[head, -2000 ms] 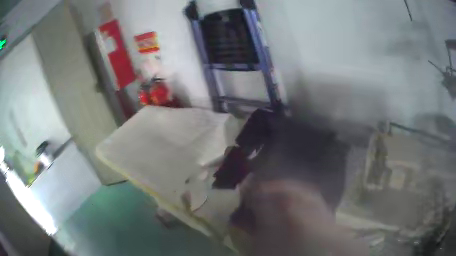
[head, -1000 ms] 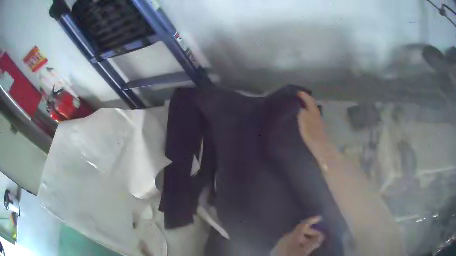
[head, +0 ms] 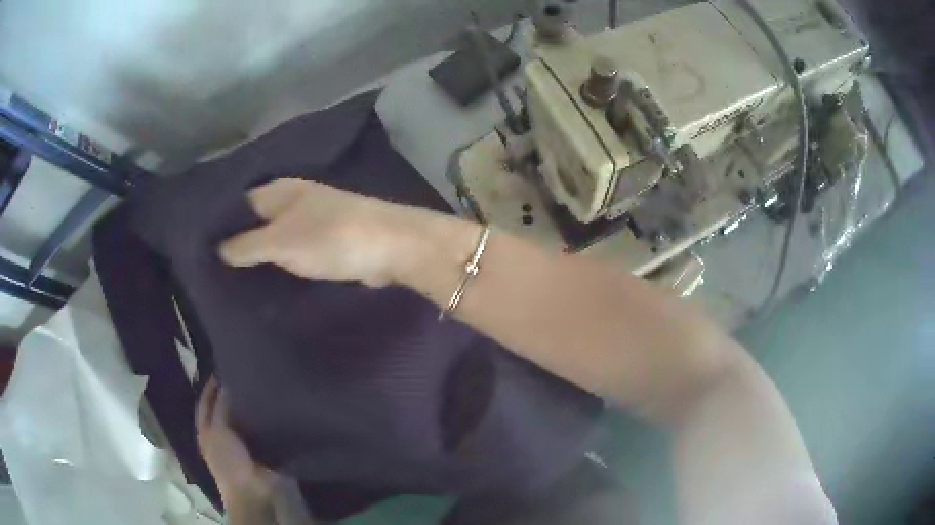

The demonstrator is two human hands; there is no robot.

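Dark, finely ribbed fabric panels (head: 379,359) lie spread in front of me, reaching past the near edge of the work surface. My right hand (head: 292,231), blurred, with a thin bracelet at its wrist, lies over their upper left part, thumb and fingers apart on the cloth. My left hand (head: 231,446) is at the lower left edge of the panels, partly covered by the cloth, and seems to grip that edge. A narrower dark strip of fabric (head: 144,328) hangs at the left.
A cream sewing machine (head: 687,87) with cables stands at the upper right, beside my right forearm. A small black pad (head: 474,70) lies behind the cloth. White paper (head: 77,410) is at the lower left. A blue metal frame (head: 62,138) leans by the wall. Green floor shows at the right.
The view has swung right, bringing in the sewing machine. My right hand has left the panels' far edge and is now over their upper left part. My left hand is now at the left edge.
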